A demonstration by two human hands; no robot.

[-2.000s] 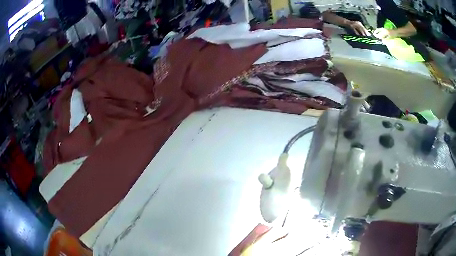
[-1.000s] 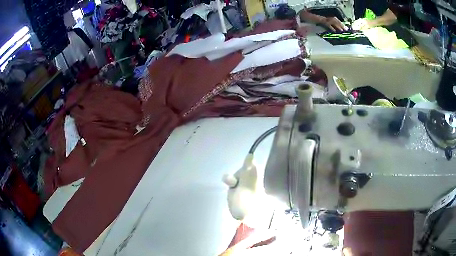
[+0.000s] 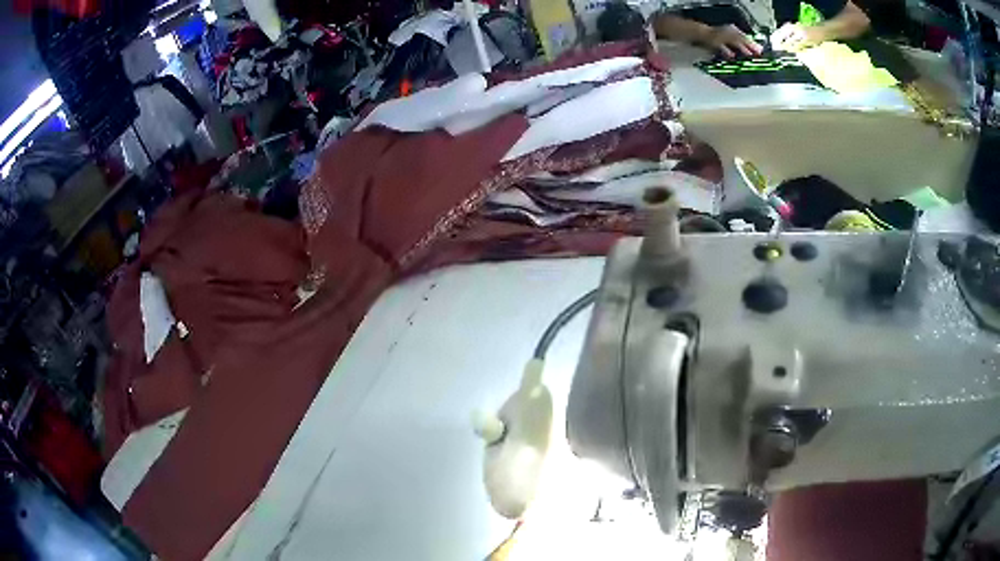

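Note:
The off-white sewing machine head [image 3: 702,373] fills the right side. Its needle area lies at the bottom edge in strong glare, so the presser foot cannot be made out. The machine lamp [image 3: 518,449] hangs on a bent tube left of the head. A flat maroon panel [image 3: 844,521] shows below the machine arm, cut off by the bottom edge. A long maroon piece [image 3: 236,427] drapes across the table's left side. A small orange sliver shows at the bottom edge by the glare, too unclear to name. Neither of my hands can be made out.
The white table [image 3: 384,405] lies left of the machine. A bundle of maroon, white and patterned layers [image 3: 592,121] lies behind it. At the upper right, another person's hands [image 3: 735,42] work on black and neon-yellow cloth. A red object [image 3: 66,438] is at the lower left.
The view has shifted, so the machine sits further left than two seconds ago. The small maroon cloth beside the needle glare has almost left the picture. The other person's hands have moved slightly.

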